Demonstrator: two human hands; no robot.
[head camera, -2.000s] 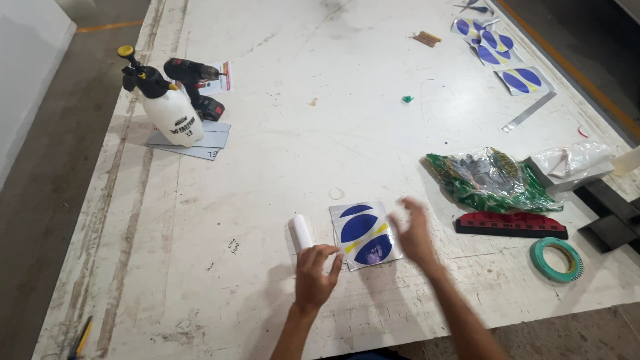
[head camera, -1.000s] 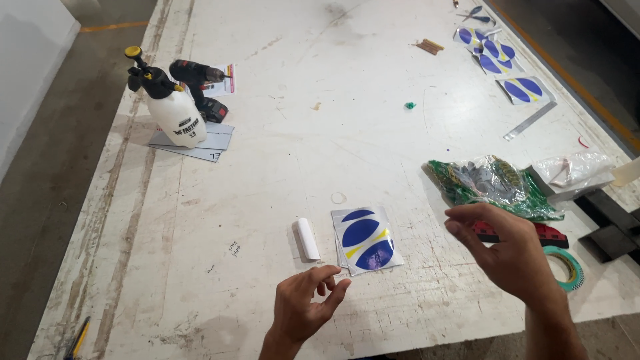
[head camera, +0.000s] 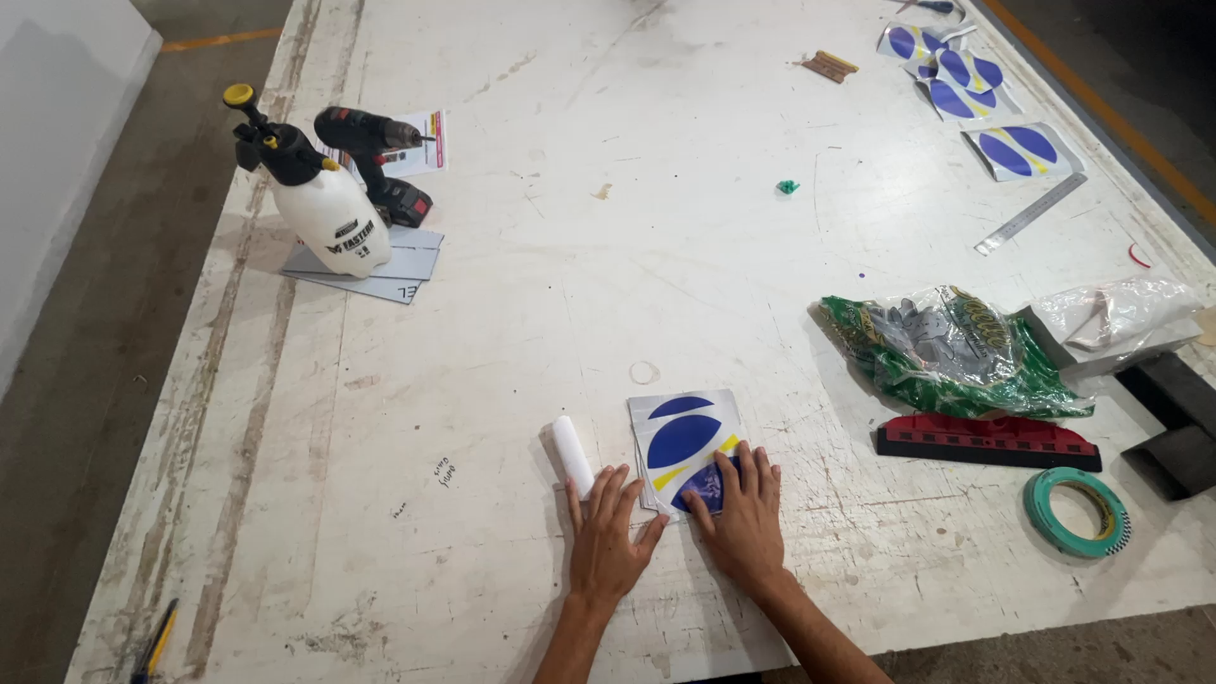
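Note:
A small stack of sheets printed with blue ovals and yellow stripes lies on the white worktable. My right hand rests on its lower right part, fingers apart, covering some of the print. At the stack's lower left corner is my left hand, its fingers spread, the thumb near the corner; whether it touches the sheets cannot be told. Just above the left fingertips lies a white roll, left of the stack. Neither hand is closed around anything.
On the right are a green plastic bag, a red and black squeegee, green tape and a steel ruler. A pump sprayer and a cordless drill stand at left. More printed sheets lie upper right; a cutter lower left.
My right hand has come left from beside the green bag and squeegee onto the printed stack. My left hand has shifted slightly, its fingers now more spread.

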